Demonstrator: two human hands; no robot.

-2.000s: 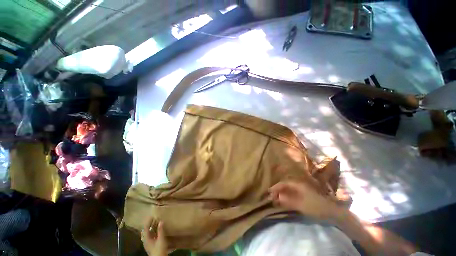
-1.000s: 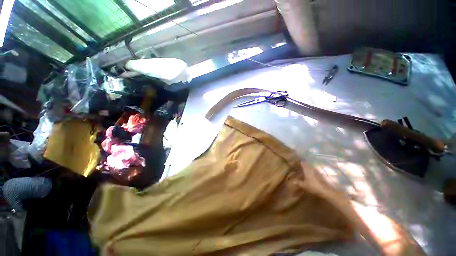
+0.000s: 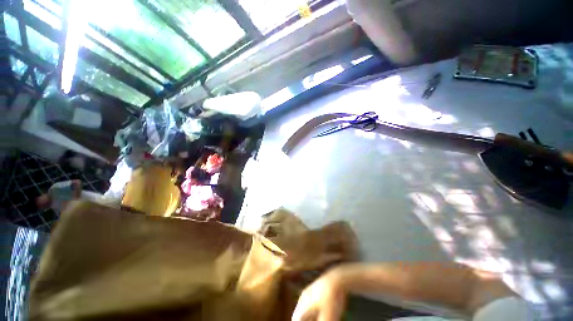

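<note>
The tan-brown garment piece (image 3: 151,263) is bunched and blurred at the lower left, lifted off most of the table. My right hand (image 3: 323,294) is at the bottom centre beside the cloth, blurred and partly cut off; its grip cannot be told. My left hand is not in view. The iron (image 3: 524,169) stands at the right edge with its dark pointed plate and brown handle. A long narrow strip (image 3: 433,133) curves from the iron to the left. Shears (image 3: 361,122) lie across the strip.
The pale table (image 3: 377,188) is dappled with sunlight. Small snips (image 3: 431,85) and a flat tray (image 3: 496,65) with red pieces lie at its far side. Pink cloth (image 3: 202,195), a yellow piece (image 3: 151,190) and bags are at the left. A barred window is behind.
The garment has moved left and off the table's middle, and is now bunched. My right forearm reaches in from the right. The view has turned left, showing more window.
</note>
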